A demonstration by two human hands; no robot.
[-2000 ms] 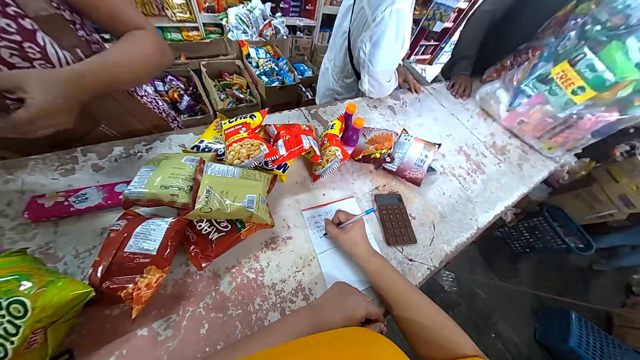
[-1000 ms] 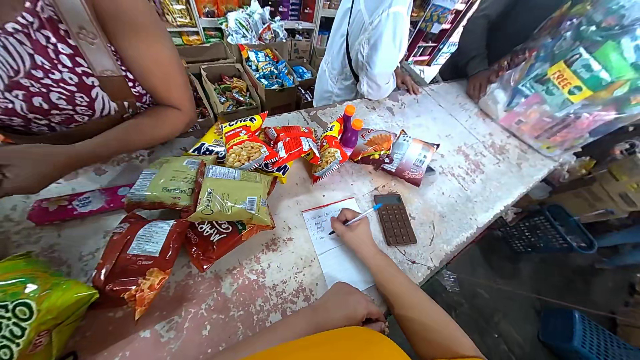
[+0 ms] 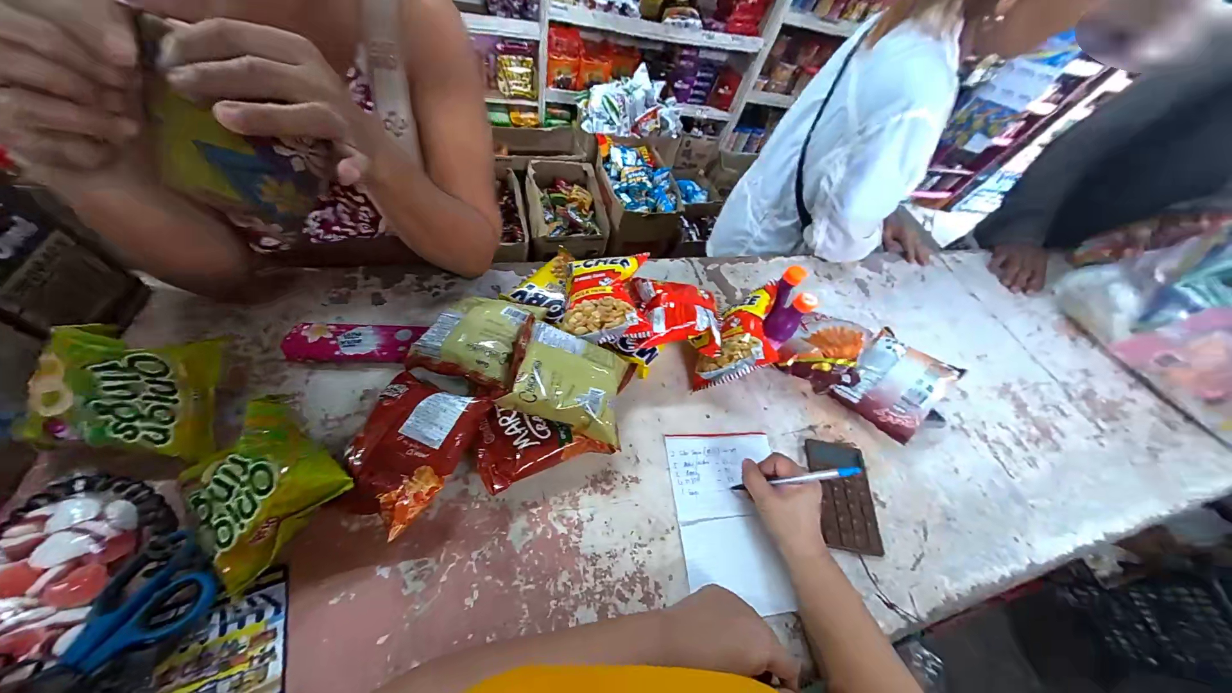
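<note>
My right hand (image 3: 784,496) grips a blue-capped pen (image 3: 808,477), its tip over the handwriting on a white paper (image 3: 710,539). My left hand (image 3: 736,630) rests on the counter at the paper's lower edge; its fingers are partly hidden. A brown calculator (image 3: 847,500) lies just right of the paper. Beyond them are olive snack packs (image 3: 568,380), a red snack pack (image 3: 416,433), peanut packs (image 3: 599,300), a pack with a reddish base (image 3: 890,385) and purple bottles with orange caps (image 3: 784,318). A pink pack (image 3: 351,342) lies farther left.
Green snack bags (image 3: 260,496), blue-handled scissors (image 3: 140,611) and a container of wrapped sweets (image 3: 72,549) stand on the left of the worn counter (image 3: 1039,433). Across it, a person's hands (image 3: 250,96) hold a pack. Other people's hands (image 3: 1018,265) rest near a plastic bag (image 3: 1155,298). Cartons and shelves stand behind.
The person across at left has raised their hands, now with a pack in them. My right hand stays on the paper with the pen. The view has shifted left.
</note>
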